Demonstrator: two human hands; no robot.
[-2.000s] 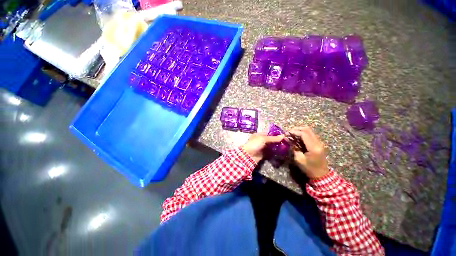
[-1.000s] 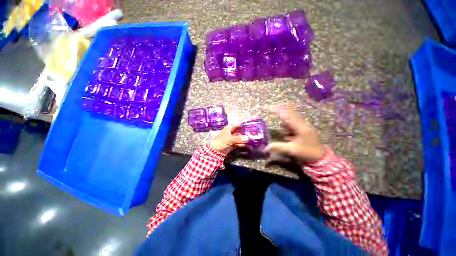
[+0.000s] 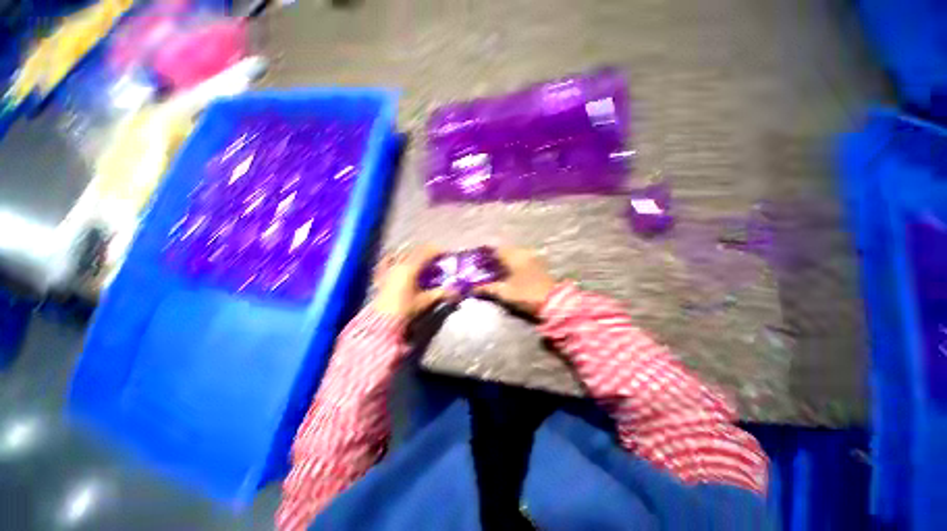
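The frame is blurred by motion. My left hand [image 3: 401, 285] and my right hand [image 3: 522, 278] are on either side of a short row of clear purple moulded parts [image 3: 459, 270] on the speckled table. The fingers of both hands touch the ends of the row. I cannot count the parts in it. A larger block of purple parts [image 3: 530, 145] lies farther back, with a single purple part [image 3: 651, 212] at its lower right. No cutter can be made out.
A blue tote [image 3: 187, 358] at left holds rows of purple parts [image 3: 275, 207]. Purple trimmings [image 3: 742, 244] lie blurred on the table at right. A blue bin [image 3: 883, 301] stands at the right edge. Bags with pink [image 3: 197, 52] contents lie upper left.
My left hand has moved left with its purple part to the two parts on the table. My right hand has come left to the row's other end. The view has shifted.
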